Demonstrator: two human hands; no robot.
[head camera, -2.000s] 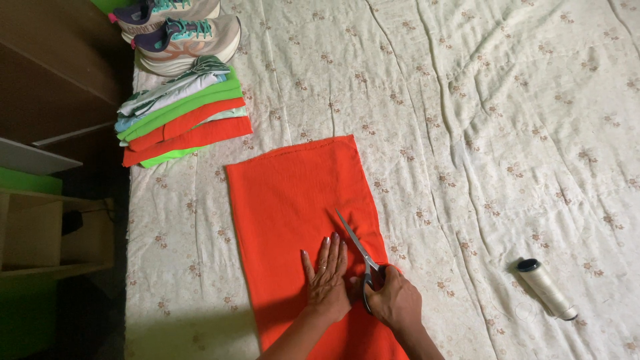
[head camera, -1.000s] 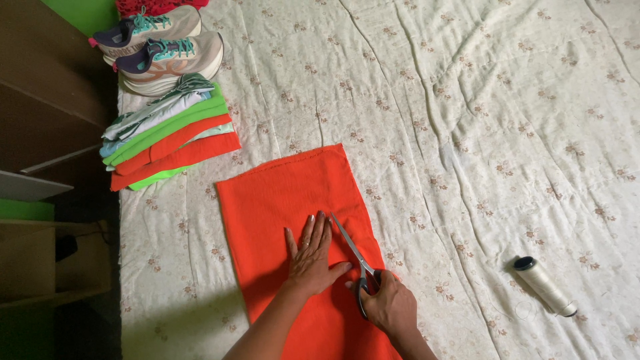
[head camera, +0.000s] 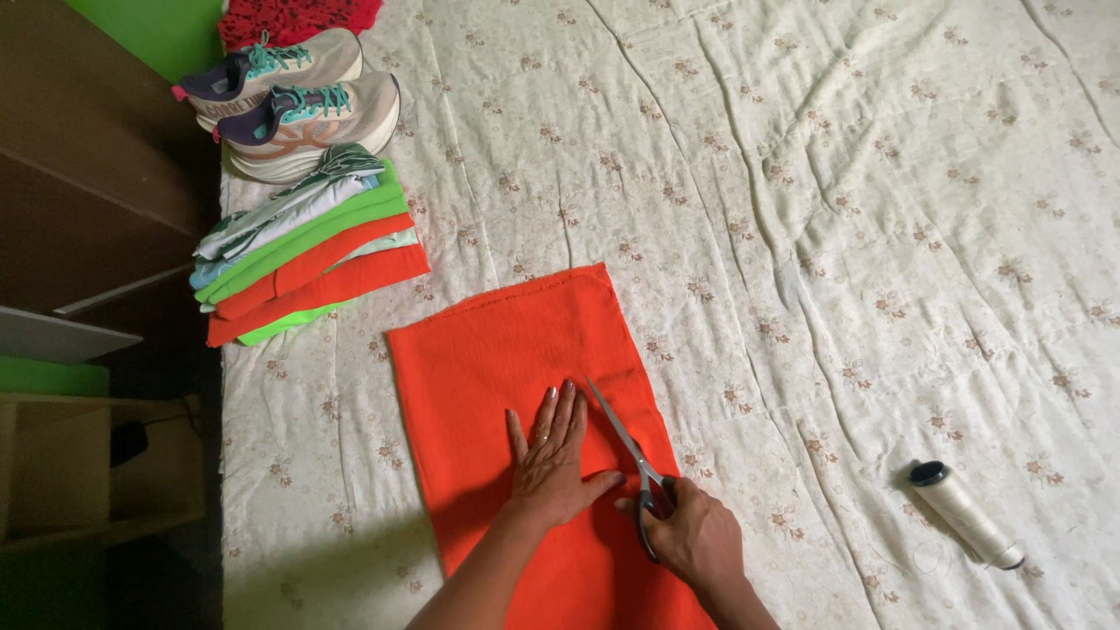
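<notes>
A red-orange piece of fabric lies spread on the floral bed cover, its lower end cut off by the frame. My left hand rests palm down on it, fingers spread, with a ring on one finger. My right hand grips the dark handles of metal scissors near the fabric's right side. The blades look closed together and lie over the cloth, their tip just right of my left fingertips. Part of my right fingers is hidden behind the handles.
Folded clothes are stacked at the upper left, beside a pair of sneakers and a red patterned cloth. A cone of pale thread lies on the bed cover at right. A wooden shelf stands left of the bed.
From two seconds ago, my left hand has moved up and left on the fabric, off from beside the scissors' handles. My right hand still holds the scissors. The view has shifted slightly.
</notes>
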